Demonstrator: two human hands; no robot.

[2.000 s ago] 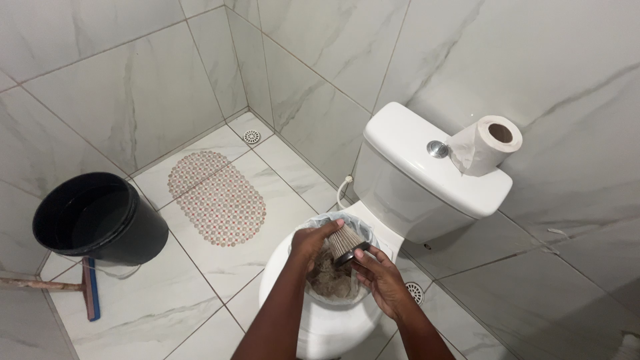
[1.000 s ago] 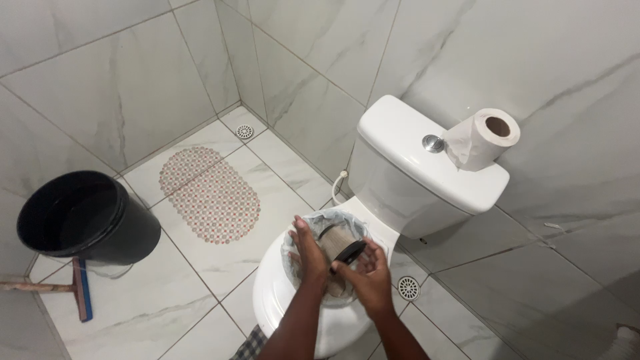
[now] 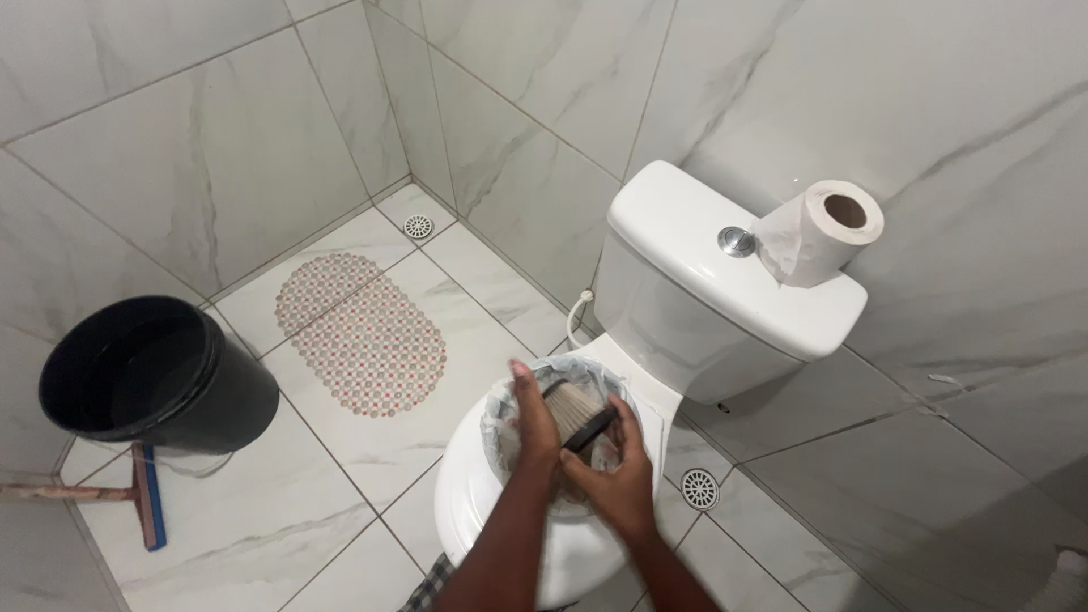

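A pleated cylindrical filter (image 3: 575,411) with a black rim is over a small bin lined with a pale plastic bag (image 3: 498,425), which stands on the shut lid of a white toilet (image 3: 463,497). My right hand (image 3: 619,476) grips the filter's black rim between thumb and fingers. At the filter's left side is my left hand (image 3: 535,416), its thumb raised; whether it grips the filter I cannot tell. The lower part of the bin's contents is hidden by my hands.
A toilet paper roll (image 3: 820,231) lies on the cistern lid (image 3: 680,246) beside the flush button. To the left, a black bucket (image 3: 242,395) stands behind a floor squeegee (image 3: 146,497). A bath mat (image 3: 365,340) and floor drains (image 3: 418,226) are on the tiles.
Two seconds ago the fingers of my left hand lay over the filter; now that hand is upright beside it. My right hand has stayed at the black rim.
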